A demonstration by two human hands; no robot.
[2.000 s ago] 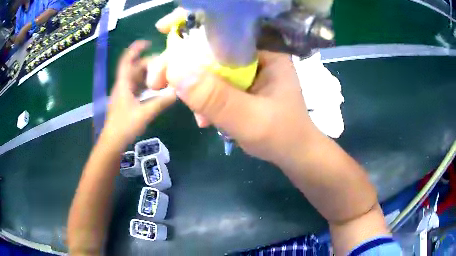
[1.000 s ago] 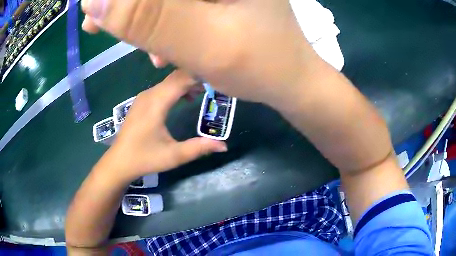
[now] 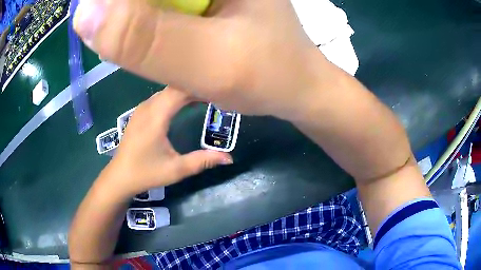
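A white adapter housing (image 3: 221, 128) with a dark circuit board inside faces open end up at the centre. My left hand (image 3: 153, 140) holds it, thumb at its near end; the other fingertips are partly hidden behind my right hand. My right hand (image 3: 227, 58) is large across the top, above the housing, closed around a yellow grip wrap (image 3: 187, 5) of the dispensing gun. The rest of the gun and its nozzle are hidden or out of the frame. Other open housings lie left of my left hand (image 3: 108, 141) and below it (image 3: 148, 218).
A crumpled white cloth (image 3: 329, 39) lies beyond my right wrist. A translucent purple-blue strip (image 3: 79, 84) crosses the pale belt line (image 3: 39, 118). A white block (image 3: 40, 92) lies on the green belt. A tray of parts (image 3: 34, 39) is at the far upper left.
Since two seconds ago, my left hand has come down and holds a housing under my right hand. Since one second ago, the housing has shifted slightly left and the light-blue nozzle tip has gone from sight.
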